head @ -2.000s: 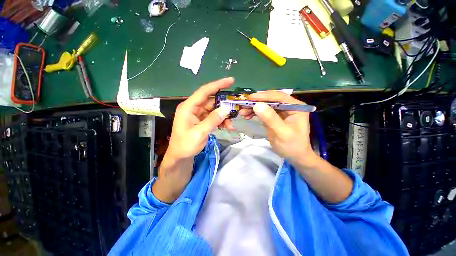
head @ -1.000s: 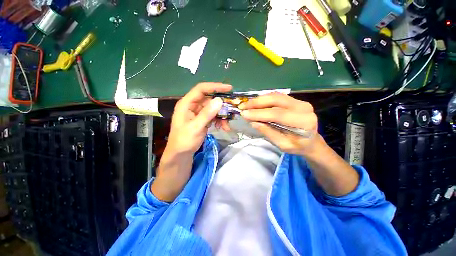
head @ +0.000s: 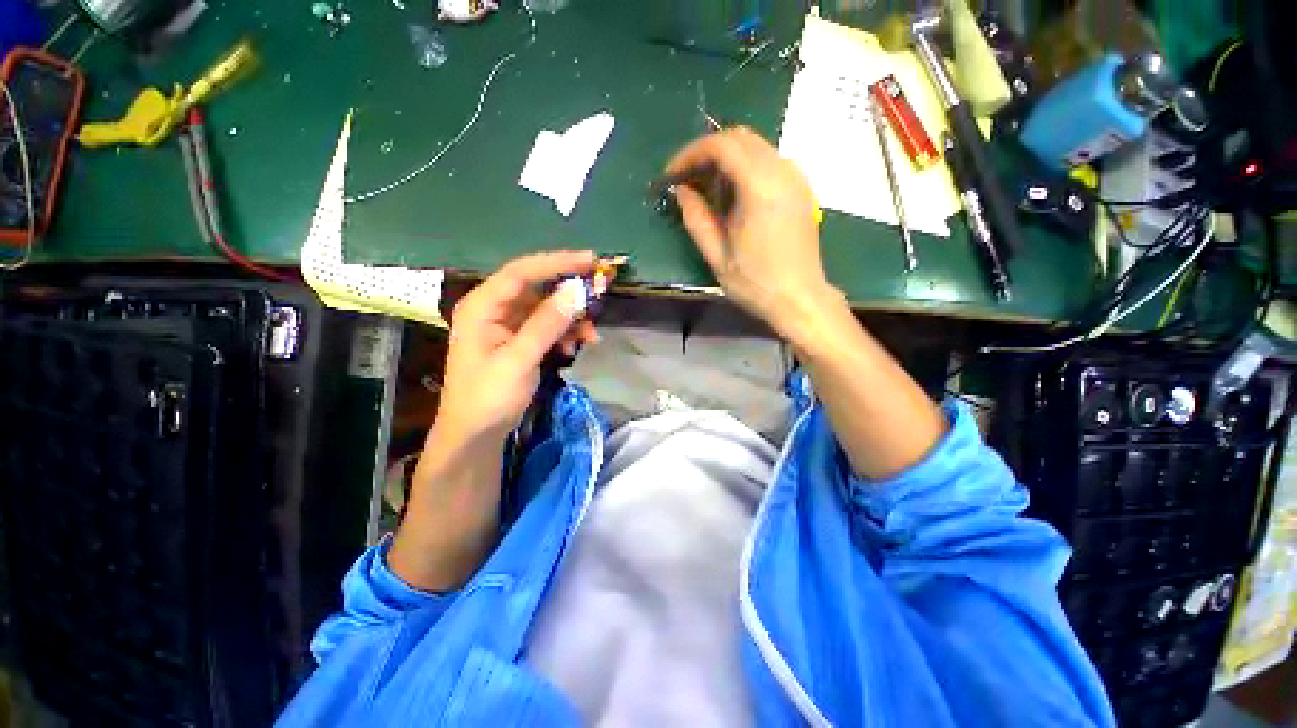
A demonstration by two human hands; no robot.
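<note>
My left hand (head: 498, 334) holds a small dark electronic device (head: 590, 289) with an orange-gold part in its fingertips, just in front of the bench edge. My right hand (head: 754, 213) is over the green bench, away from the device, with its fingers curled downward. A small dark thing (head: 664, 195) shows at its fingertips; it is too small and blurred to tell whether it is gripped. The yellow screwdriver is mostly hidden behind my right hand. The slim metal tool seen earlier cannot be made out.
A torn white piece (head: 568, 162) lies on the green mat (head: 427, 213). Folded paper (head: 373, 285) overhangs the edge at left. A red-handled tool (head: 906, 122) and black pen-shaped tool (head: 970, 185) lie right. Black trays (head: 128, 498) stand at both sides.
My right hand has left the device and moved forward over the bench; the slim tool it held is no longer visible. My left hand has shifted slightly left with the device. The view has shifted.
</note>
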